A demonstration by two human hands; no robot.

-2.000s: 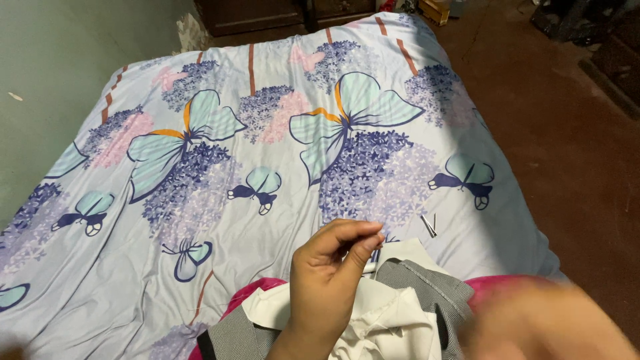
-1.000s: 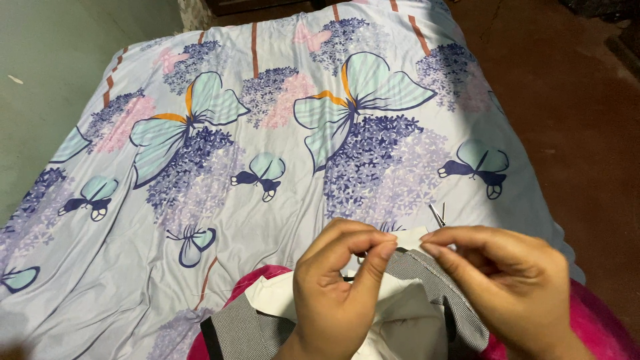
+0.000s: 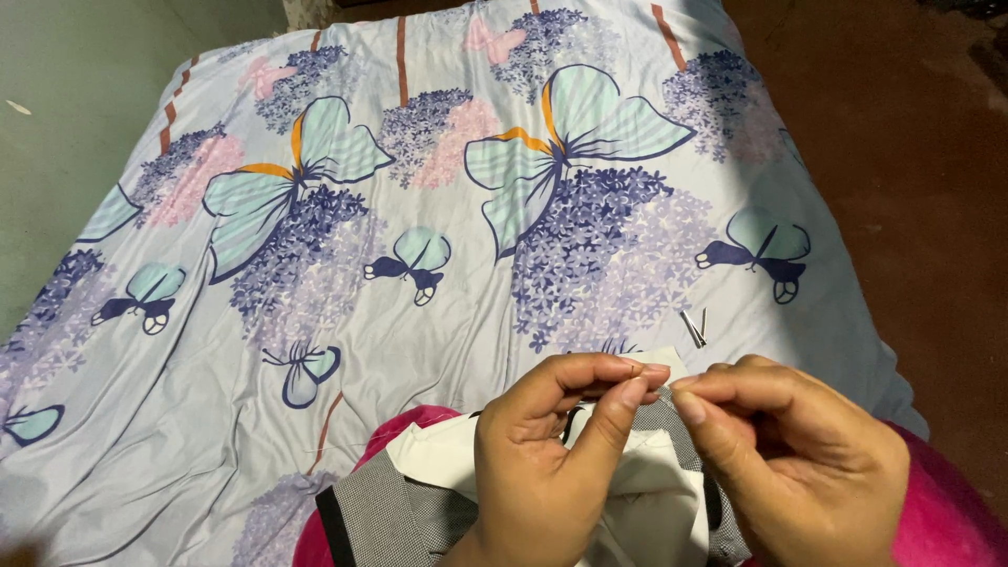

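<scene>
My left hand (image 3: 551,441) is raised over a garment, thumb and fingertips pinched together; something thin and dark, perhaps a needle, shows at its fingertips. Close to its right, my right hand (image 3: 795,449) has thumb and forefinger pinched, and whatever lies between them is too small to make out. Beneath both hands, in the lap, lies the garment of grey woven cloth (image 3: 394,504) with white lining fabric (image 3: 654,504) and a black edge. A fine pale thread trails at the left of the garment.
A metal nail clipper (image 3: 695,327) lies on the butterfly-print bedsheet (image 3: 441,339), just beyond my right hand. Bright pink fabric (image 3: 937,504) covers the lap around the garment. A green wall (image 3: 71,118) stands at the left, and brown floor (image 3: 890,197) runs along the right.
My right hand has come in from the lower right to beside my left hand, its blurred motion now slowed. Both hands stay raised over the garment, fingertips pinched.
</scene>
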